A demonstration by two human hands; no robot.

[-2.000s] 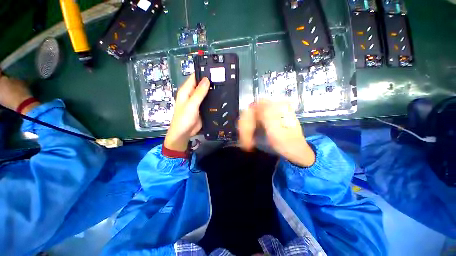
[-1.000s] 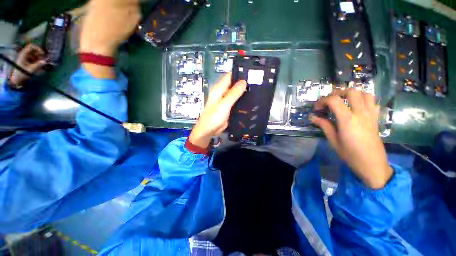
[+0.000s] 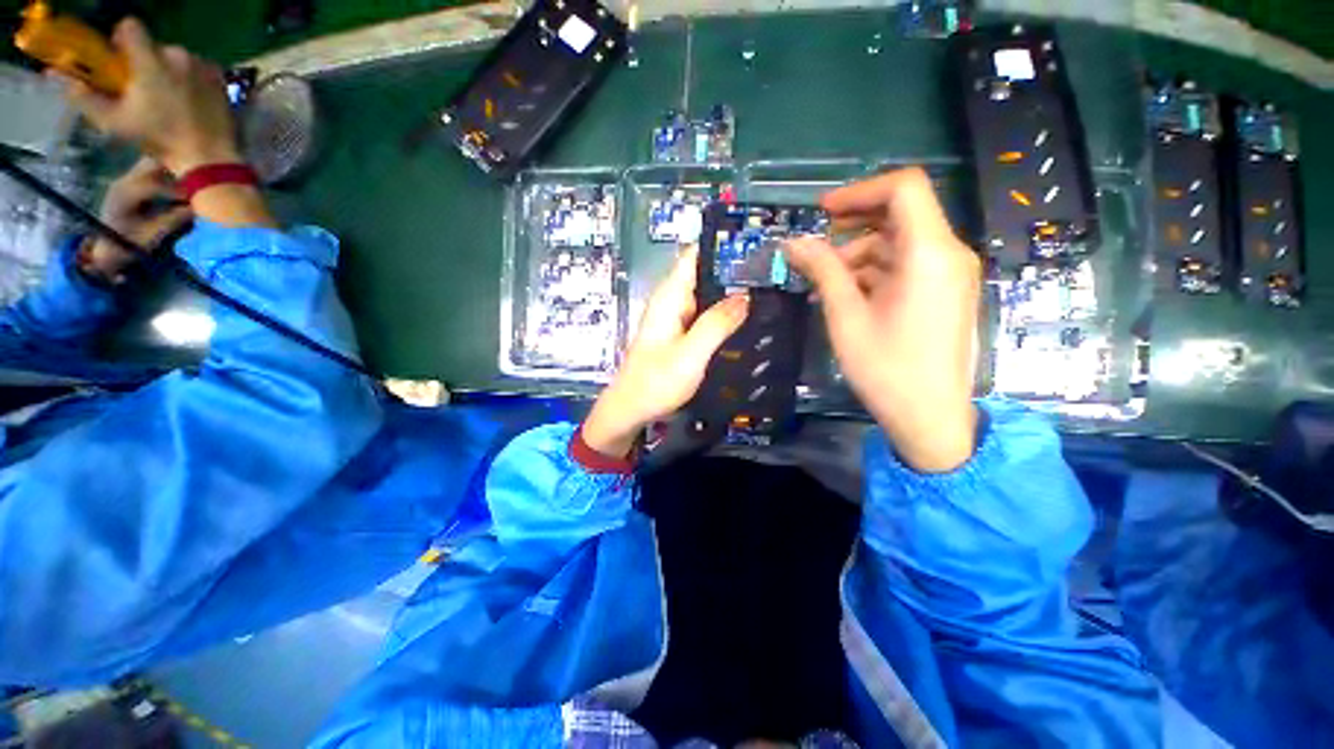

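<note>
My left hand (image 3: 666, 359) holds a black phone housing (image 3: 749, 366) upright over the tray, thumb on its face. My right hand (image 3: 907, 315) holds a small blue-green circuit board (image 3: 754, 256) by its right side at the housing's top end. The board covers the area of the housing's top; whether it is seated cannot be told. The clear blister tray (image 3: 512, 278) lies behind the hands, with boards (image 3: 578, 271) in its left pockets and more boards (image 3: 1046, 329) at its right.
A loose board (image 3: 695, 136) lies behind the tray. One housing (image 3: 534, 88) lies at back left, another (image 3: 1024, 147) over the tray's right part. Two housings with boards (image 3: 1188, 183) stand in a row at right. At left, a neighbour's hand (image 3: 168, 110) holds a yellow screwdriver (image 3: 73, 47) near a round disc (image 3: 278, 125).
My right hand has moved from the tray's right pockets to the housing, bringing a board onto its top end. The neighbour's hand now holds the yellow screwdriver. The view has shifted slightly.
</note>
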